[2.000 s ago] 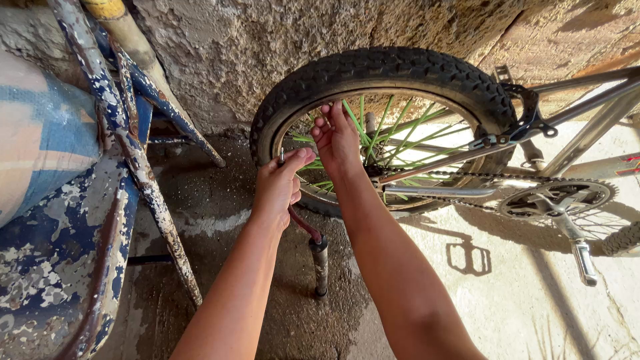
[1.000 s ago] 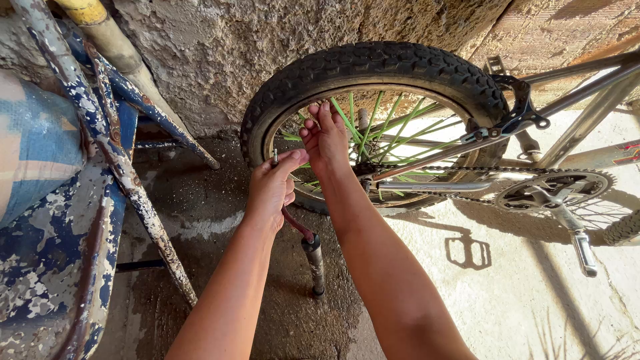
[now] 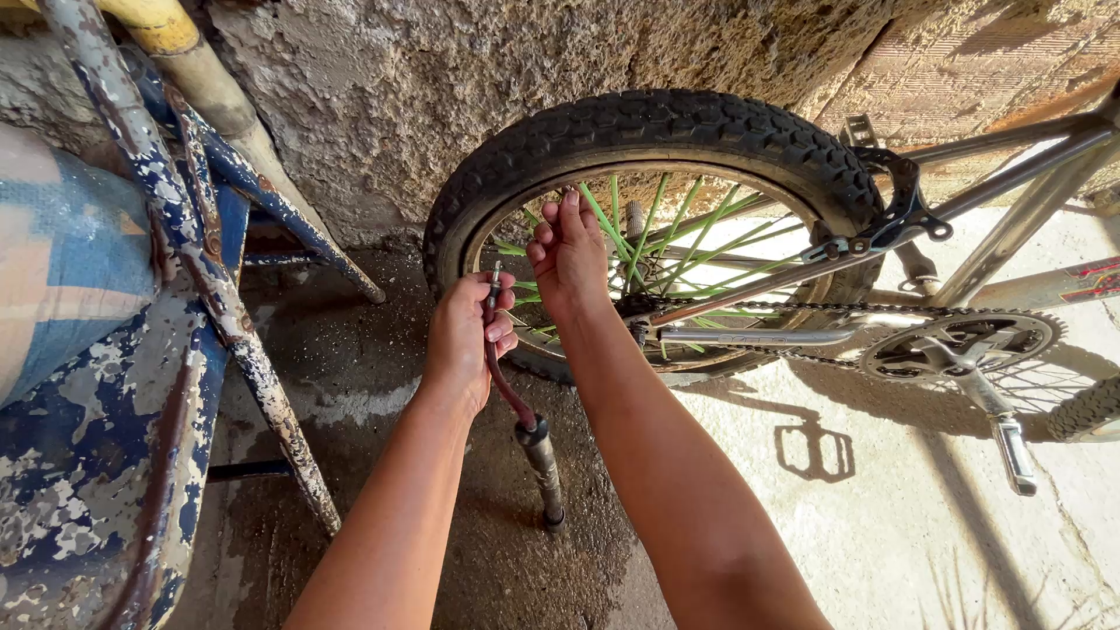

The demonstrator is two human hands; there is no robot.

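My left hand (image 3: 464, 337) grips the metal end of a dark red hose (image 3: 509, 391), its tip pointing up. The hose runs down to a small cylindrical hand pump (image 3: 542, 472) between my forearms. Fingers curled, my right hand (image 3: 570, 249) is at the inner edge of the bicycle wheel's rim (image 3: 612, 169), in front of the green spokes (image 3: 678, 236). Whether its fingertips pinch something small, such as the valve, is hidden. Around the rim sits a black knobby tire (image 3: 665, 122).
Right of the wheel are the bicycle frame (image 3: 1006, 254), a chainring (image 3: 962, 346) and a pedal (image 3: 1015, 455). A rough wall (image 3: 350, 96) stands behind. At left, a paint-chipped metal chair (image 3: 227, 324) holds a blue and beige woven sack (image 3: 79, 254).
My left hand has turned slightly, and the hose's metal tip and more of the hose now show. My right hand stays by the rim.
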